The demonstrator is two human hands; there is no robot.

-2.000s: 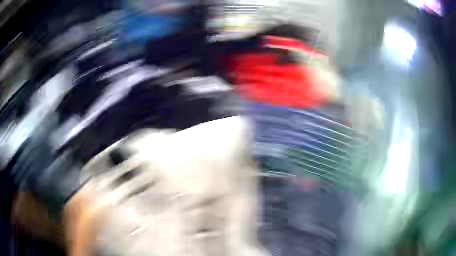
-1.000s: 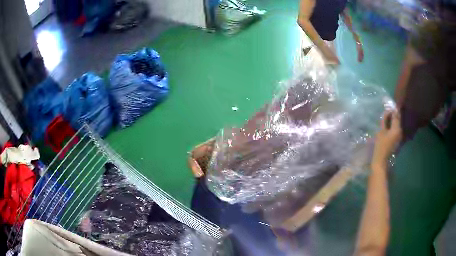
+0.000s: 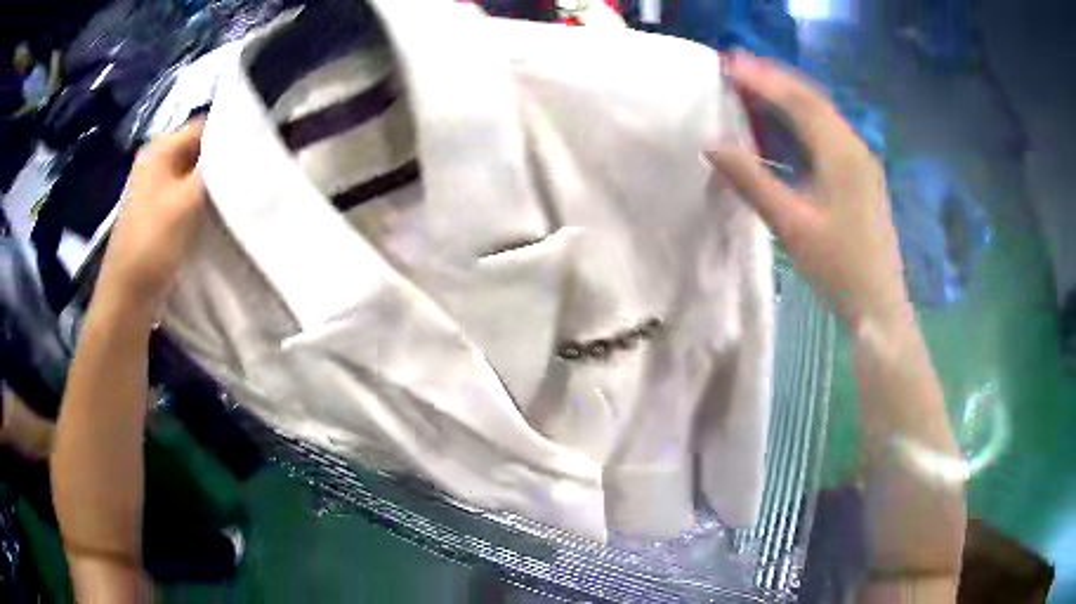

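A cream jacket (image 3: 637, 224) with wide lapels and a small dark chain-like detail on its front lies spread over the wire basket (image 3: 796, 460). Dark bands show on the pale cloth inside its neck. My left hand (image 3: 165, 195) grips the jacket at its left shoulder, beside the collar; its fingertips are partly hidden. My right hand (image 3: 814, 177) is at the right shoulder, slightly blurred, with thumb and fingers apart and the thumb tip against the cloth.
Dark and white garments (image 3: 59, 177) are heaped at the upper left. Blurred blue sacks (image 3: 938, 224) stand on the green floor (image 3: 1003, 354) at the right. Clear film (image 3: 354, 484) shows along the basket's near edge. A brown object (image 3: 1003, 566) is at the lower right.
The view has swung from the floor and the bagged dark garment back to the basket. The cream jacket now fills the middle, with both my hands at its shoulders.
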